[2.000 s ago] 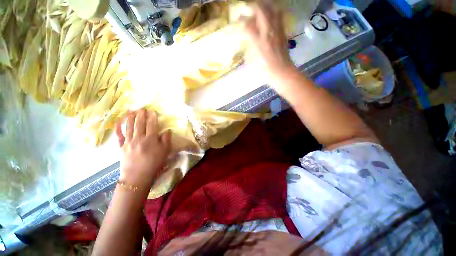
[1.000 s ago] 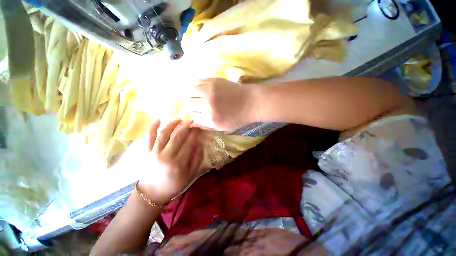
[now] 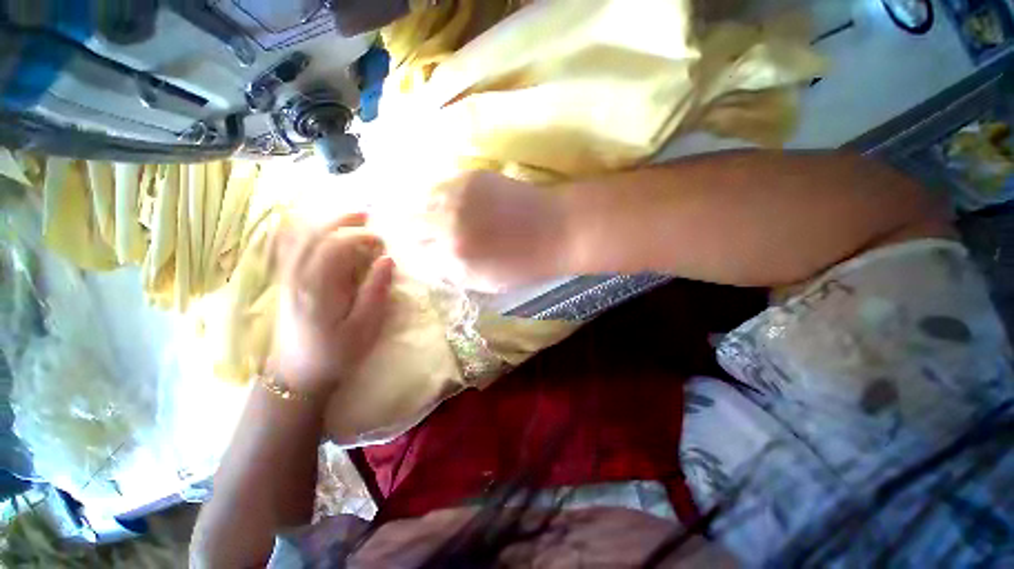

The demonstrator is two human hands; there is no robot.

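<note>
The yellow garment piece point(image 3: 389, 383) lies under and around both hands and hangs over the table edge. The pale lace trim point(image 3: 473, 339) runs down it near the edge. My left hand point(image 3: 334, 291) has bent fingers on the cloth, left of the bright glare. My right hand point(image 3: 495, 228) is curled and blurred, with its fingertips lost in the glare at the cloth. The sewing machine point(image 3: 222, 56) stands at upper left, with a dark short cylinder point(image 3: 334, 139) above the glare. The needle area is washed out.
More yellow cloth point(image 3: 589, 95) lies behind my right forearm. A stack of yellow strips point(image 3: 167, 228) is at left, with a clear plastic bag point(image 3: 83, 367) beside it. A black ring handle point(image 3: 910, 13) and a bucket with yellow scraps point(image 3: 978, 156) are at far right.
My right hand came from the far right of the table to beside my left hand at the glare. Yellow cloth now spreads to the right behind it. The view has moved closer to the machine.
</note>
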